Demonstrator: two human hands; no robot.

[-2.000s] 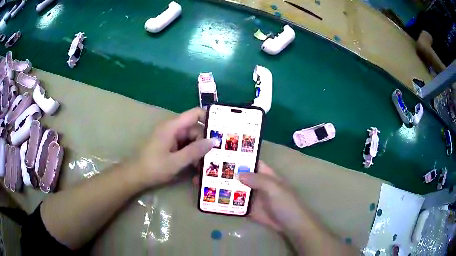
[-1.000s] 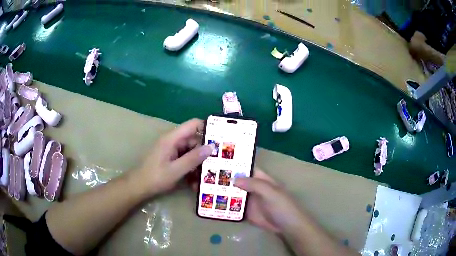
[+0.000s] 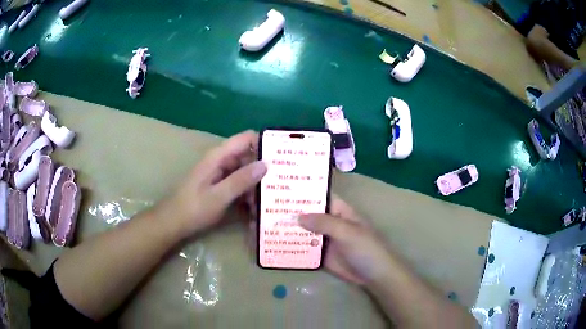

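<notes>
A smartphone (image 3: 292, 193) with a black edge is held upright over the brown bench (image 3: 225, 283), its screen facing me. The screen shows lines of reddish text on white-pink. My left hand (image 3: 221, 186) grips the phone's left edge, with the thumb at the screen's upper left side. My right hand (image 3: 347, 241) holds its lower right side, with the thumb over the lower middle of the screen. The fingers behind the phone are hidden.
A green conveyor belt (image 3: 212, 83) carries spaced pink-white parts, among them a pink frame (image 3: 340, 138) just behind the phone and a partly assembled unit (image 3: 399, 128). Housing shells (image 3: 61, 205) are heaped left. A white sheet (image 3: 511, 263) lies right. A person's arm (image 3: 546, 48) shows top right.
The phone screen has changed from picture tiles to lines of text. Parts on the belt have moved to the right. Both hands still hold the phone in nearly the same place.
</notes>
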